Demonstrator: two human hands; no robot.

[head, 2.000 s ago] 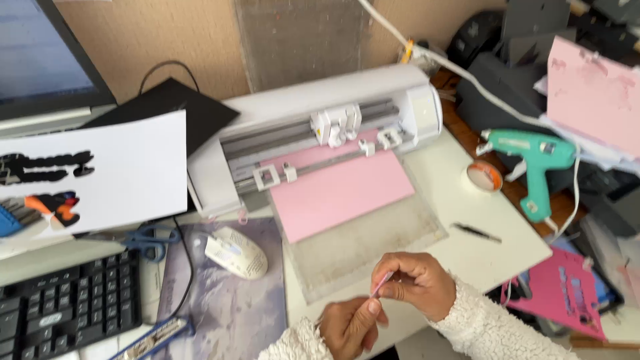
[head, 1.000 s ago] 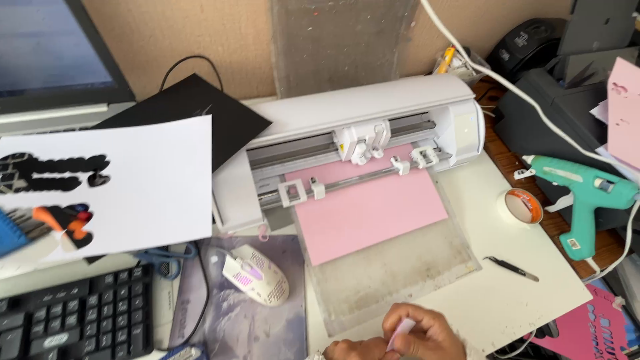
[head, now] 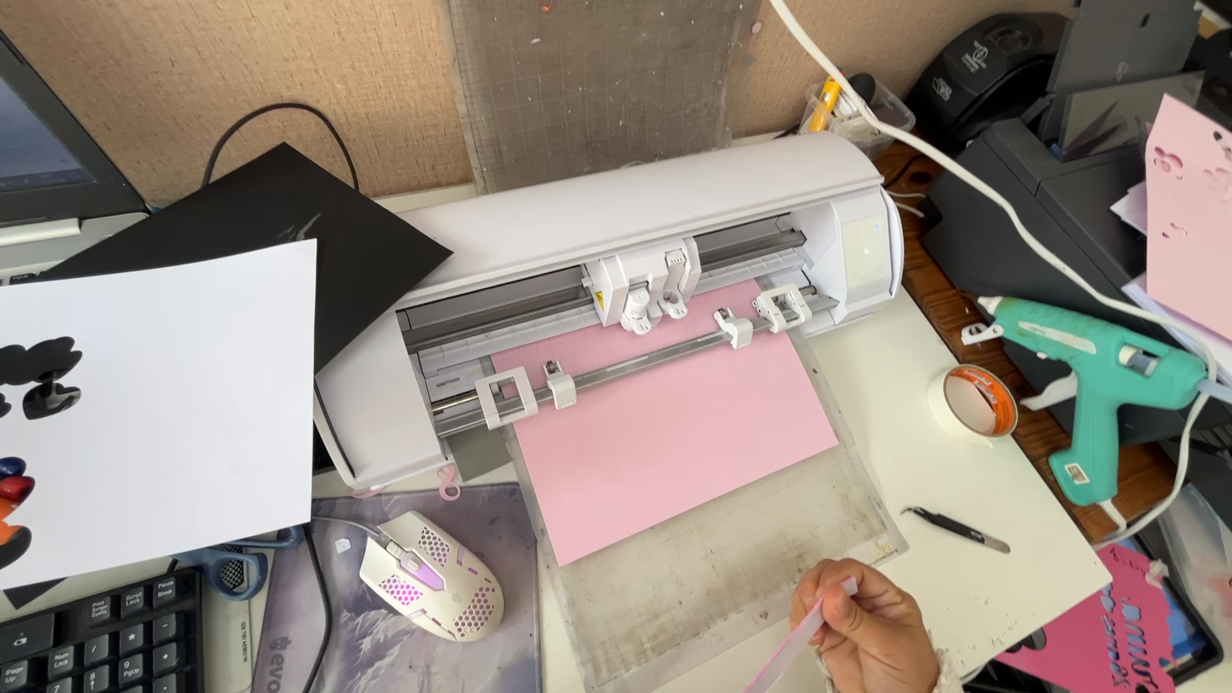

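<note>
My right hand, at the bottom edge, pinches a narrow strip of pink and white paper between thumb and fingers. The strip runs down out of view. My left hand is outside the picture. Beyond my right hand, a sheet of pink cardstock lies on a worn cutting mat, both fed under the rollers of a white cutting machine. Black tweezers rest on the white table to the right of the mat.
A white computer mouse sits on a mouse pad, beside a black keyboard. Printed white paper and black card overlap at left. At right are a tape roll, a teal glue gun and a white cord.
My left hand, beside the right two seconds ago, has gone out of view. The strip in my right hand now shows more of its length. The view has shifted.
</note>
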